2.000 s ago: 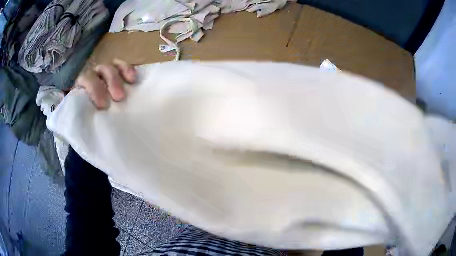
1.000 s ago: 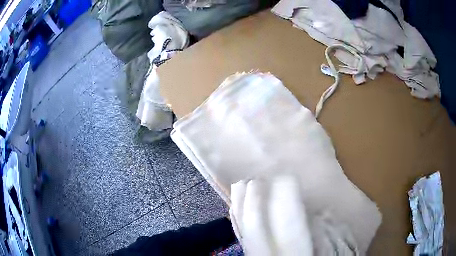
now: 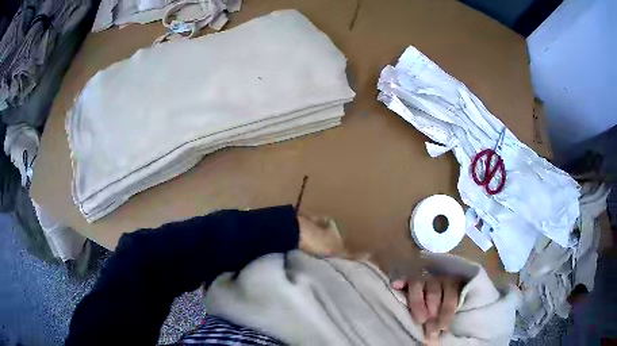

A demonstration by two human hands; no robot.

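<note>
A thick stack of cream cut panels (image 3: 203,94) lies flat on the brown cardboard at the upper left. A loose bundle of cream panels (image 3: 325,297) lies gathered at the near edge. My left hand (image 3: 321,236) is at the top edge of this bundle, its fingers partly hidden. My right hand (image 3: 433,301) grips the bundle at its right part, fingers curled over the folds. A white tape roll (image 3: 438,224) lies just beyond my right hand. Crumpled white cut pieces (image 3: 460,128) lie at the right, with red-handled scissors (image 3: 488,171) on top.
A curled cream tie strip (image 3: 186,23) and loose cut parts (image 3: 128,12) lie at the far left edge. Bundles on dark sacks (image 3: 34,57) stand left of the table. More beige pieces (image 3: 561,290) hang at the lower right.
The view has swung right. The cream stack now lies flat at the upper left, and both hands are on a separate bundle at the near edge. The tape roll and scissors have come into view.
</note>
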